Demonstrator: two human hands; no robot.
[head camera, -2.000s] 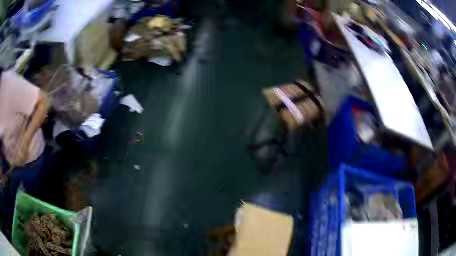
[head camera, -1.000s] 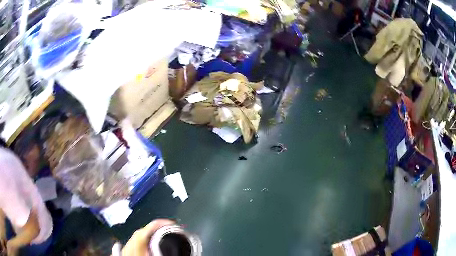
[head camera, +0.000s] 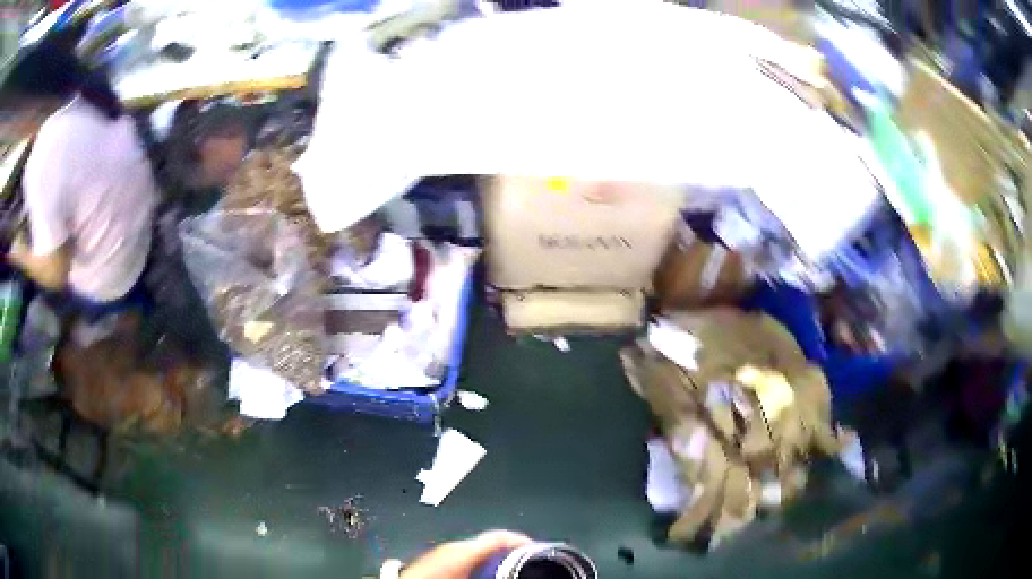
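Note:
My left hand (head camera: 466, 555) is at the bottom edge, left of centre, partly cut off. It is closed around an insulated bottle (head camera: 545, 562), with the fingers on its left side. The bottle has a steel rim, a dark open mouth and a bit of blue body; its lower part is out of the picture. The mouth faces up toward the camera, and its contents cannot be made out. My right hand is not in view.
A large white cloth-covered table (head camera: 588, 96) spans the top. Below it are a cardboard box (head camera: 583, 243), a blue crate (head camera: 453, 351) with white pieces and a khaki heap (head camera: 741, 418) on the green floor (head camera: 543, 418). A person (head camera: 91, 192) sits at the left.
The view has swung left toward the table, box and crate. My left hand and the bottle, absent two seconds ago, have moved right and lower in the picture since one second ago.

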